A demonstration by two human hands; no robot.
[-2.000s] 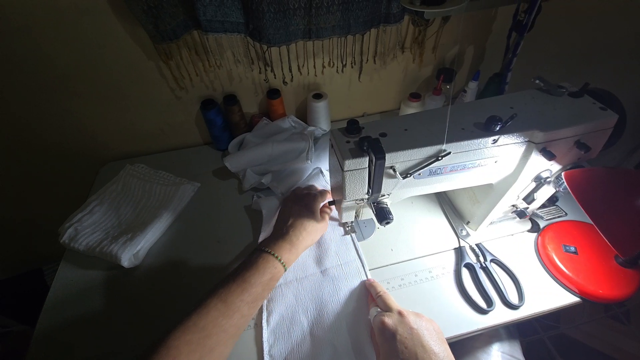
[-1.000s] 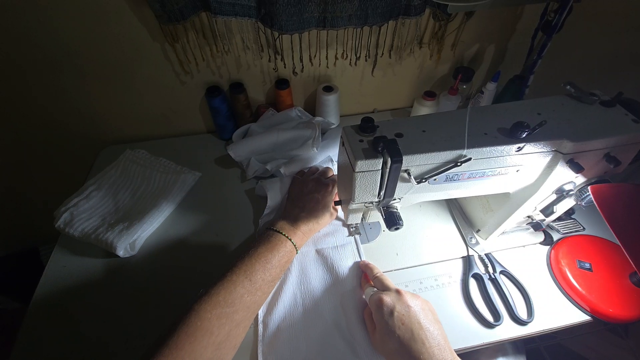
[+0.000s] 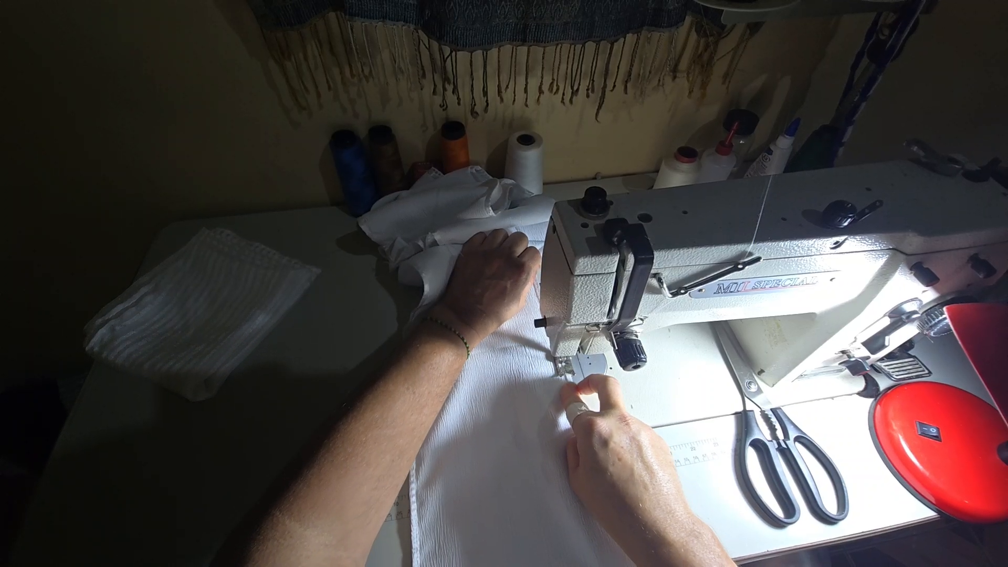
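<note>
White textured fabric [image 3: 496, 457] lies along the left side of an industrial sewing machine [image 3: 709, 260], its right edge at the presser foot [image 3: 565, 365]. My left hand [image 3: 494, 276] grips the fabric behind the foot, fingers curled over it, just left of the machine head. My right hand [image 3: 618, 441], with a ring or band on one finger, pinches the fabric's right edge close in front of the foot. Beyond my left hand the rest of the cloth is bunched in a heap [image 3: 449, 209]. The needle tip cannot be made out.
Folded white cloth [image 3: 201, 311] lies at the left of the table. Black-handled scissors [image 3: 776, 465] rest right of my right hand, near a red lamp base [image 3: 937, 449]. Thread cones, including a white one [image 3: 524, 161], stand along the wall. A fringed textile [image 3: 488, 31] hangs above.
My right hand has come up along the fabric edge, nearer to the presser foot. My left hand stays on the cloth behind the foot. The view has shifted slightly.
</note>
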